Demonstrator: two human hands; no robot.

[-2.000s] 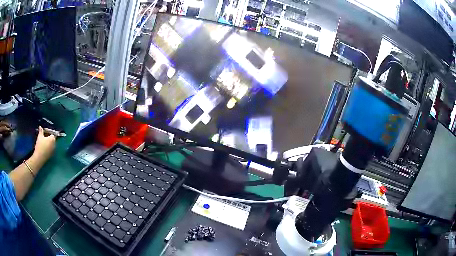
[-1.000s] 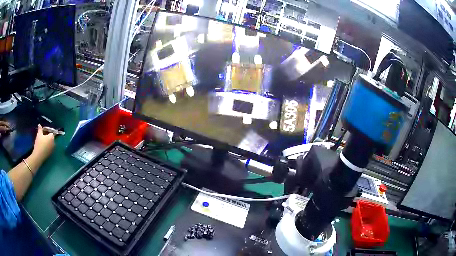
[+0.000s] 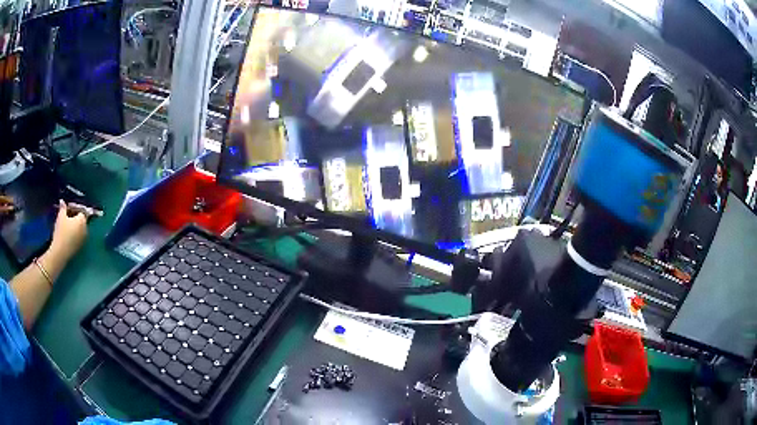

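Note:
Neither of my hands shows. A light-blue sleeve edge shows at the bottom left, with no hand. A clump of small black parts [image 3: 330,377] lies on the dark mat [image 3: 378,398]. Shiny clear bits lie near the white ring light [image 3: 481,382], which surrounds the lower end of the black video microscope [image 3: 544,328] with its blue top. The monitor [image 3: 448,166] behind shows several magnified parts with bright blue-white bodies and dark squares, one marked "5A30" and a further unclear character. What lies under the ring light is hidden.
A black component tray [image 3: 195,319] stands at left. Red bins stand behind it [image 3: 197,202] and right of the microscope [image 3: 616,365]. A second tray [image 3: 621,416] is cut off below. A label card [image 3: 363,339] and white cable cross the mat's top. A coworker's arm [image 3: 50,257] is at far left.
The magnified parts on the monitor have shifted and turned, and different ones show. The whole view has moved slightly. A light-blue sleeve edge has appeared at the bottom left.

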